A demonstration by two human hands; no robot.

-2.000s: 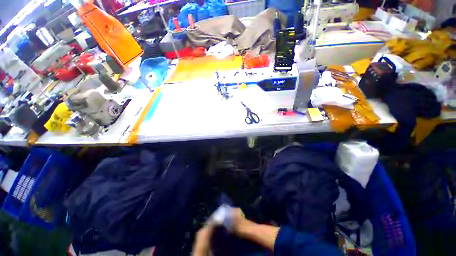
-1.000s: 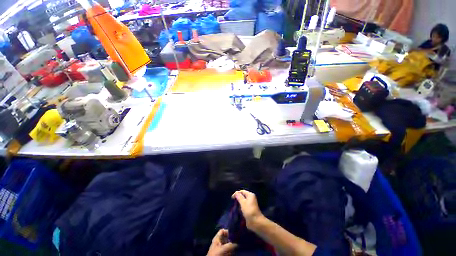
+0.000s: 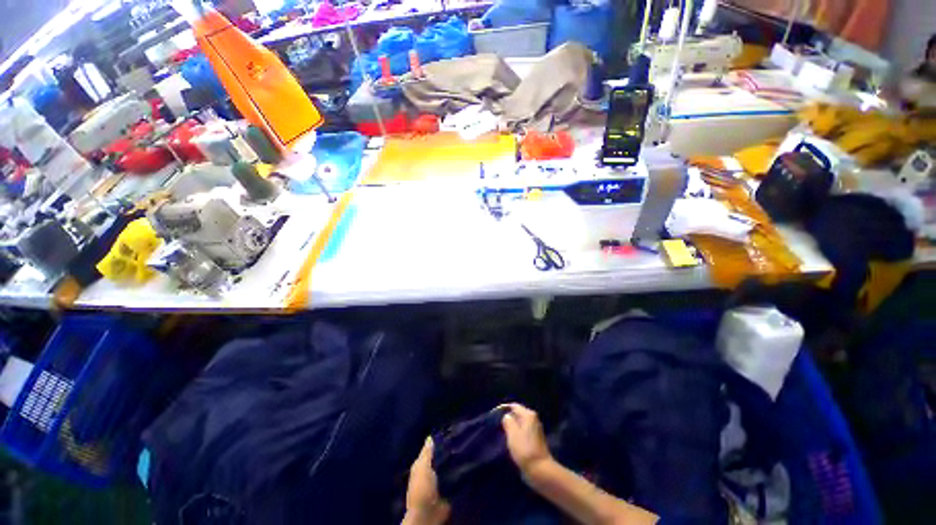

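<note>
A dark navy garment piece (image 3: 470, 451) is stretched between my two hands at the bottom centre. My left hand (image 3: 423, 486) grips its left edge, and my right hand (image 3: 525, 439) grips its upper right edge, fingers closed on the cloth. The lower part of the piece merges with the dark area below. A large navy garment pile (image 3: 277, 410) lies to the left, with a pale line across it. More navy garments (image 3: 647, 400) lie to the right, in and beside a blue plastic crate (image 3: 821, 431).
The white table edge (image 3: 431, 292) runs across ahead. On it are a sewing machine (image 3: 606, 195), open scissors (image 3: 546, 252), a phone (image 3: 624, 125) and a yellow block (image 3: 677, 253). Another blue crate (image 3: 46, 395) stands far left. A white bundle (image 3: 759, 344) lies at the right crate.
My hands have moved apart, and the navy piece is now spread between them. Earlier a whitish part showed at my hands. The view has shifted slightly.
</note>
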